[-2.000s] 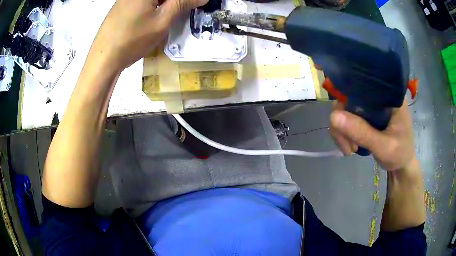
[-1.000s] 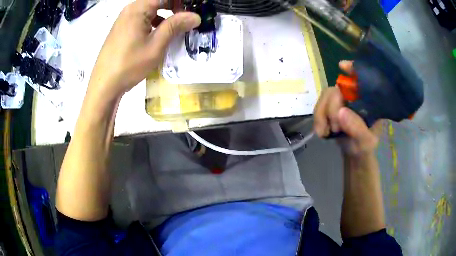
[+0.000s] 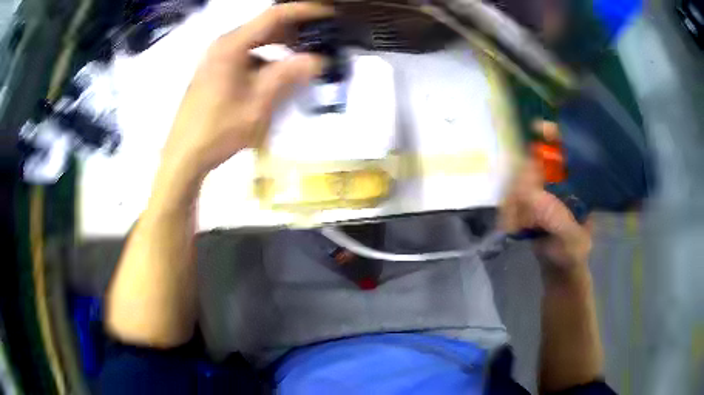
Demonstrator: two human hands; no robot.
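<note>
The frame is blurred. My left hand (image 3: pixel 247 85) has its thumb and fingers around a black module (image 3: pixel 330 62) at the top centre. The module sits over the middle of a white plate (image 3: pixel 367 108), which rests at the amber fixture (image 3: pixel 328 187). My right hand (image 3: pixel 544 216) grips the handle of a dark blue-grey soldering gun (image 3: pixel 606 143) with an orange trigger. The gun's long barrel points up and left, apart from the plate. Its tip is too blurred to place.
Black modules on white plates (image 3: pixel 48 154) lie at the left of the white board (image 3: pixel 451 116). A large round black grille (image 3: pixel 378 27) is at the top. A white cable (image 3: pixel 401 253) hangs below the bench edge. Pale tape crosses the board right of the fixture.
The gun's barrel has left the plate and swung up and right, the right hand shifting left with it. The left hand stays at the module. The whole view has shifted and blurred.
</note>
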